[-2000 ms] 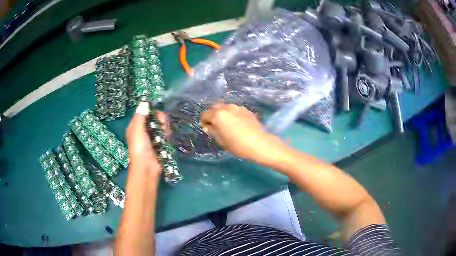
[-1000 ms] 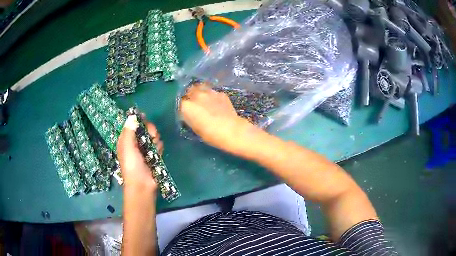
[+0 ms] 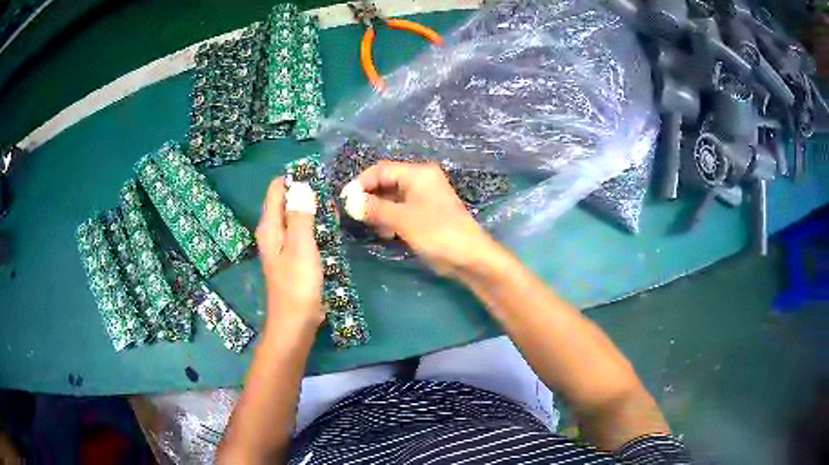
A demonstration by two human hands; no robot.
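Note:
My left hand (image 3: 293,241), with a white finger cot on the thumb, grips a long narrow circuit board strip (image 3: 342,295) near its upper end. The strip stands almost upright in view and carries many small parts. My right hand (image 3: 404,209) is just right of the strip's upper part, its thumb and finger pinched together, with a white cot on the thumb. Whether a small component is between the fingertips cannot be seen. Behind it, small dark components (image 3: 473,186) lie at the mouth of a large clear plastic bag (image 3: 536,100).
Green board strips (image 3: 186,209) lie fanned at the left. More strips (image 3: 295,82) lie side by side near the far edge. Orange-handled pliers (image 3: 368,54) lie beside the bag. Grey plastic housings (image 3: 727,136) are heaped at far right, with a blue bin (image 3: 804,263) beyond the bench edge.
My right hand has come out of the components at the bag mouth and moved right, towards the strip's upper end. My left hand has moved right and up with the strip, now turned more upright.

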